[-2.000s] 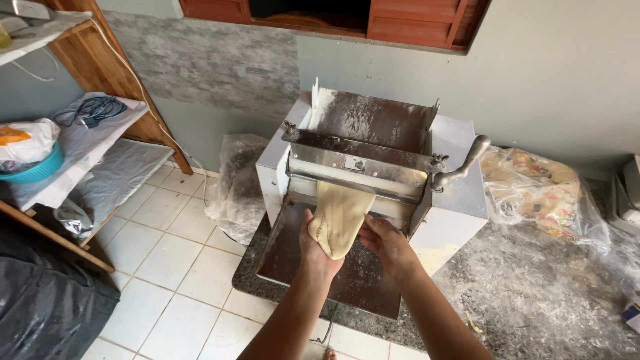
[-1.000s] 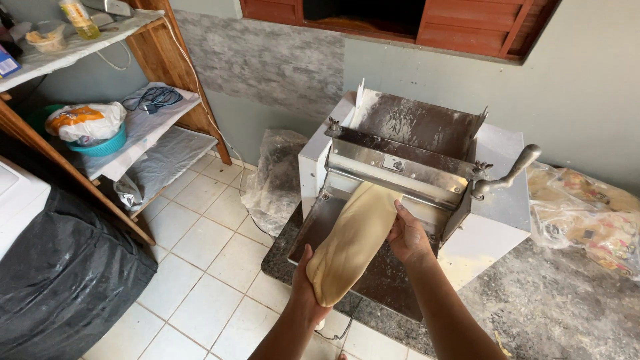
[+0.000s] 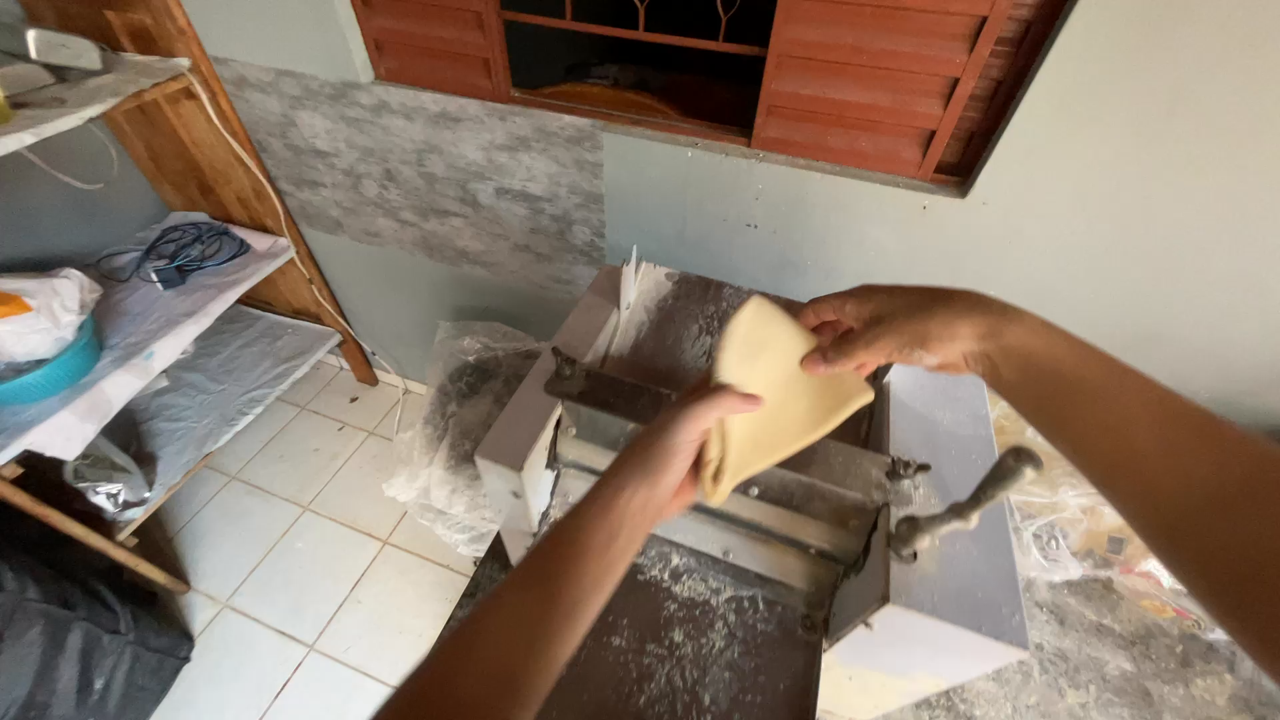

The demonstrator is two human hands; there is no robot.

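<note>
A folded sheet of pale dough point(image 3: 785, 400) is held up over the rollers of a dough sheeter point(image 3: 950, 580). My left hand point(image 3: 690, 440) grips its lower left edge, thumb on the near face. At the upper right edge, my right hand point(image 3: 865, 330) pinches the dough between thumb and fingers. Behind the dough rises the floury upper feed tray point(image 3: 670, 320); below the rollers slopes the lower tray point(image 3: 690, 630), dusted with flour or dough crumbs. The machine's metal crank handle point(image 3: 970, 505) sticks out on the right.
The machine stands on a grey stone counter point(image 3: 1110, 640). Behind it on the right lie clear plastic bags point(image 3: 1080, 510); another plastic bag point(image 3: 460, 420) is at its left. Shelves point(image 3: 200, 300) at the left hold a blue basin point(image 3: 50, 365) and a coiled cable point(image 3: 185, 250). A shuttered window point(image 3: 860, 90) is above.
Two seconds ago the dough was at the rollers' front side; it hung over the lower tray one second ago. Both hands have lifted it above the machine, and it is now folded.
</note>
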